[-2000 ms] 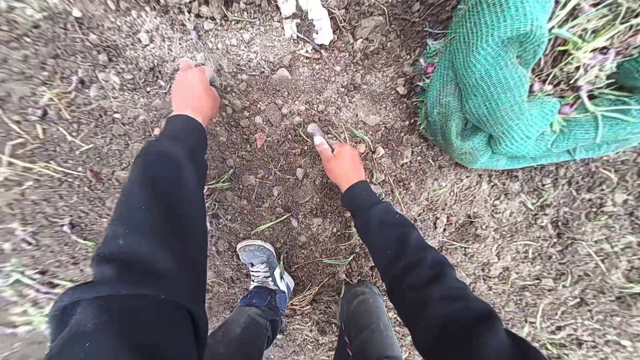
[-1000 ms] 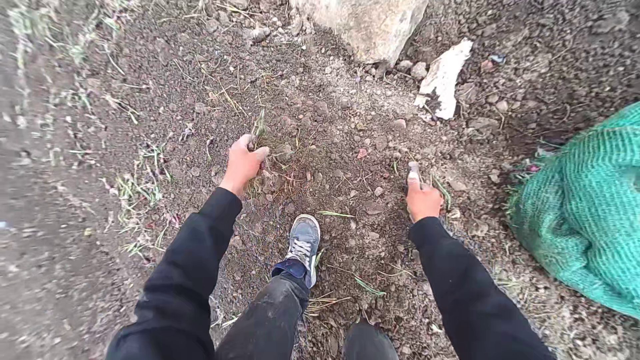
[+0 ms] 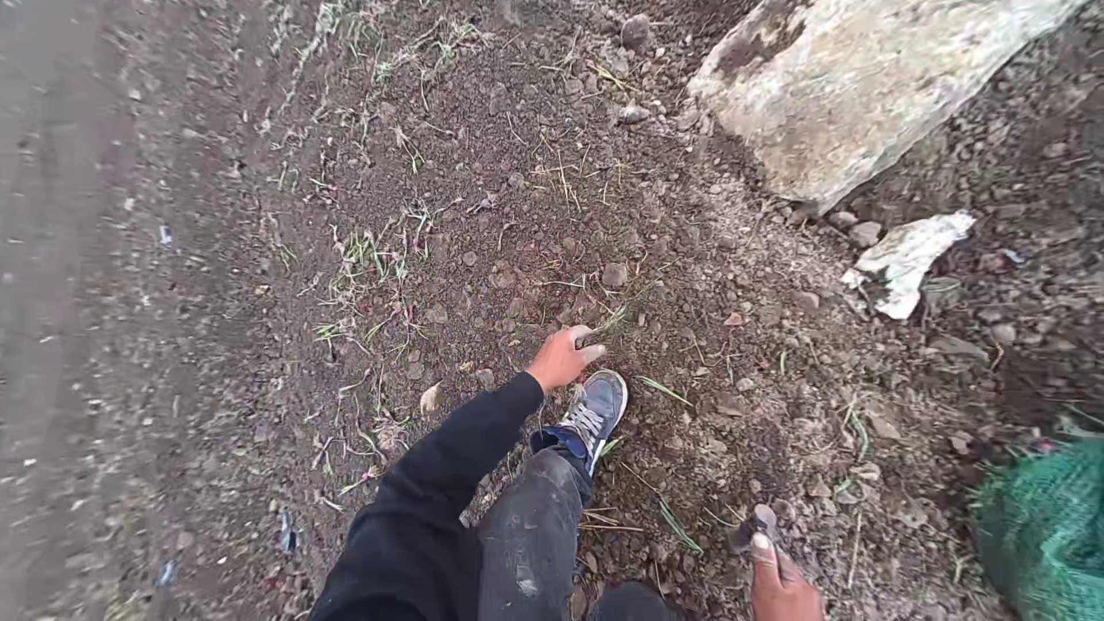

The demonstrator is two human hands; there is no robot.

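Observation:
My left hand [image 3: 565,355] is near the middle, just above the toe of a grey sneaker [image 3: 597,410]. Its thumb and fingers pinch a small green plant [image 3: 619,317], whose thin leaves point up and to the right. At the lower right, my right hand [image 3: 783,586] grips a small tool [image 3: 757,526] with a rounded, dull end; its kind cannot be told. Brown soil with small stones and loose green blades lies beneath both hands. Several small uprooted-looking plants [image 3: 371,254] lie on the soil at the left.
A large pale rock [image 3: 845,95] lies at the upper right, with a crumpled white scrap [image 3: 914,259] just below it. A green mesh sack [image 3: 1048,526] is cut off by the right edge. Small stones dot the ground.
The view has shifted strongly to the left and up the ground. My left hand now has green leaves in its pinch. The large rock, out of view two seconds ago, now shows widely.

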